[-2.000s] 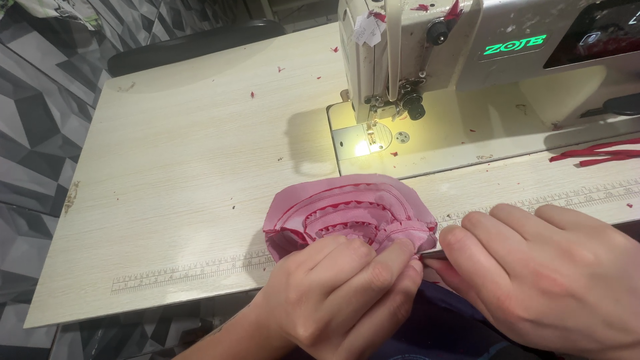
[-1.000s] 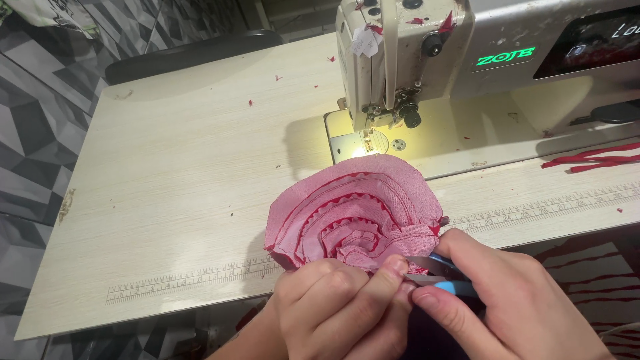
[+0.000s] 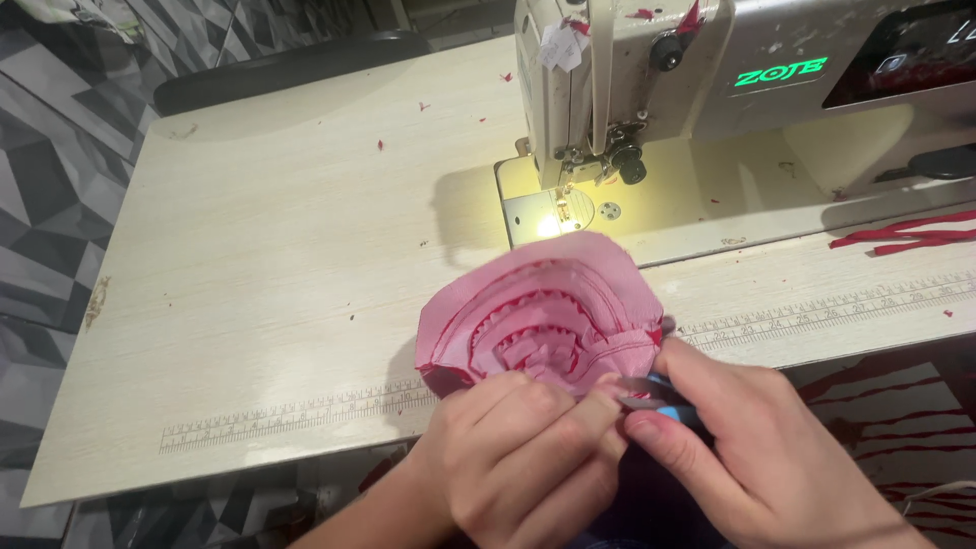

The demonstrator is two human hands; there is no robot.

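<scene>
A pink fabric piece (image 3: 549, 297) with curved seams and notched red edges lies at the table's front edge, its near part bunched up. My left hand (image 3: 534, 450) grips the bunched near edge between thumb and fingers. My right hand (image 3: 732, 435) holds small thread snips (image 3: 671, 400) with dark blades and a blue part; the blades lie at the fabric beside my left fingertips. How far apart the blades stand is hard to tell. Beyond the fabric is the lit needle and presser foot (image 3: 564, 210) of a sewing machine (image 3: 648, 76).
The pale sewing table (image 3: 305, 252) has a printed ruler (image 3: 290, 423) along its front edge. Red fabric strips (image 3: 907, 232) lie at the right, and small red scraps (image 3: 380, 145) are scattered about. Striped red and white material (image 3: 900, 427) shows below the table at the right.
The snips, mostly hidden two seconds ago, now show in my right hand at the fabric's near edge. The fabric has been tilted so that more of its seamed face shows.
</scene>
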